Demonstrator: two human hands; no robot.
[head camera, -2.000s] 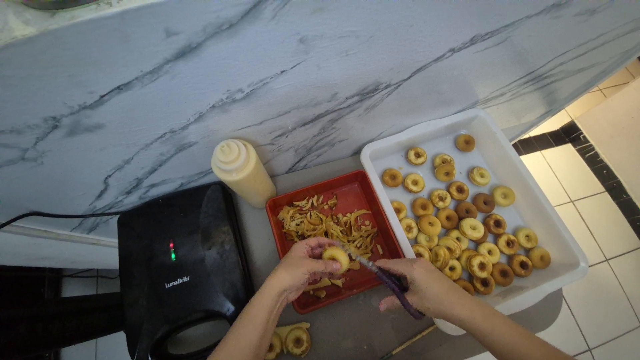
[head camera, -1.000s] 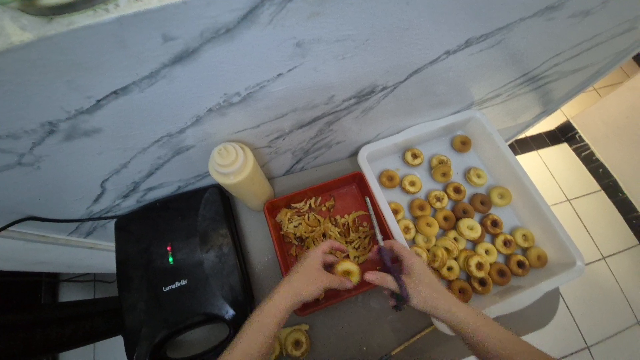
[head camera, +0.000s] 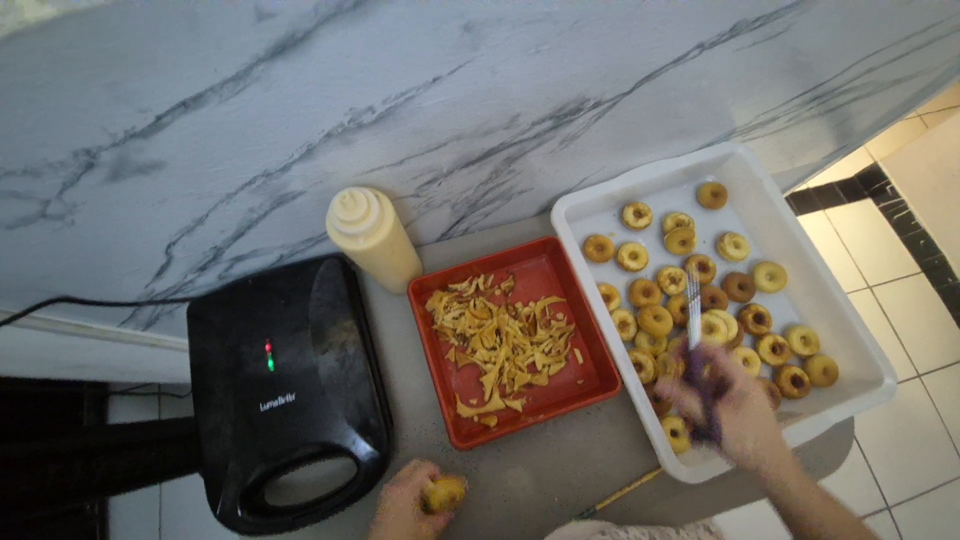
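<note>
My left hand (head camera: 411, 501) is near the bottom edge, closed on a mini doughnut (head camera: 444, 494), between the black doughnut maker (head camera: 289, 397) and the red tray. Over the lower left part of the white plastic tray (head camera: 832, 300), my right hand (head camera: 724, 409), blurred, grips scissors with purple handles (head camera: 696, 322), blades pointing up the view. Many mini doughnuts (head camera: 769, 277), pale to dark brown, lie in that tray, some under the hand and blades. The red tray (head camera: 534, 420) holds a heap of thin dough trimmings (head camera: 499, 337).
A squeeze bottle of pale batter (head camera: 375, 240) stands against the marbled wall (head camera: 247, 135), behind the doughnut maker and red tray. The maker's cord runs off left. A thin yellow stick (head camera: 622, 491) lies on the grey table (head camera: 517, 472) near the white tray. Floor tiles show at right.
Both hands were together at the red tray. My left hand has moved down and left with a doughnut; my right has moved right with the scissors, over the white tray.
</note>
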